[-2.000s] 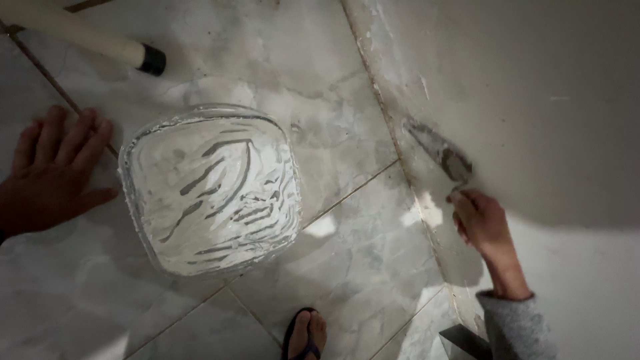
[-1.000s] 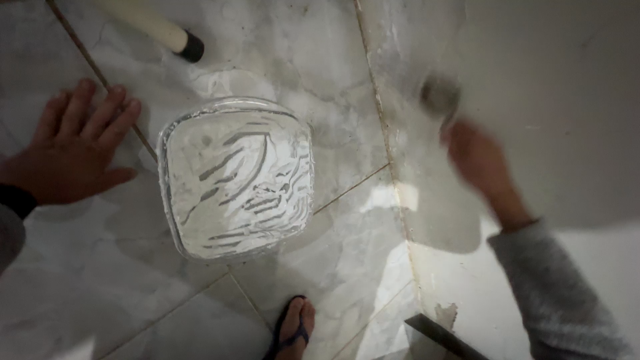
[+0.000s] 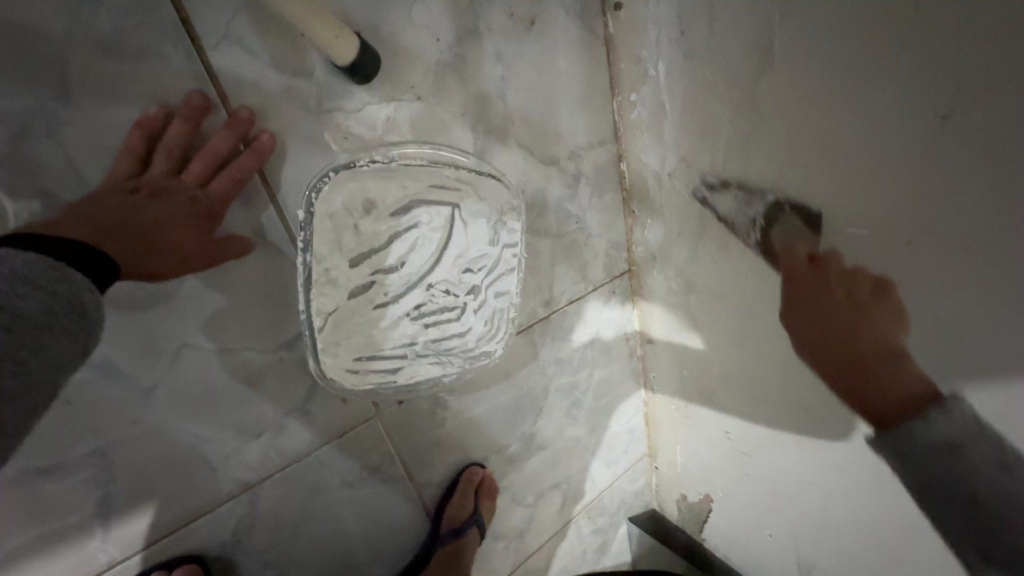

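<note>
My right hand [image 3: 848, 336] grips a small pointed trowel [image 3: 740, 210], whose blade carries pale smears and lies close to the wall [image 3: 904, 184]; contact is hard to tell. My left hand [image 3: 172, 192] rests palm down on the marble-look tile floor [image 3: 240, 448], fingers spread, holding nothing. Between my hands, nearer the left one, a clear plastic tub [image 3: 306, 320] stands on the floor with white paste [image 3: 416, 272] inside, its surface marked by ridges and grooves.
A cream cylindrical handle with a black end [image 3: 364, 62] reaches in at the top. My foot in a flip-flop [image 3: 464, 512] is at the bottom. A dark flat edge [image 3: 680, 544] juts in at lower right, beside a chipped patch [image 3: 694, 512] of wall.
My right hand has moved the trowel about along the wall, blurred one second ago. The left hand stays spread on the floor. The view has shifted somewhat.
</note>
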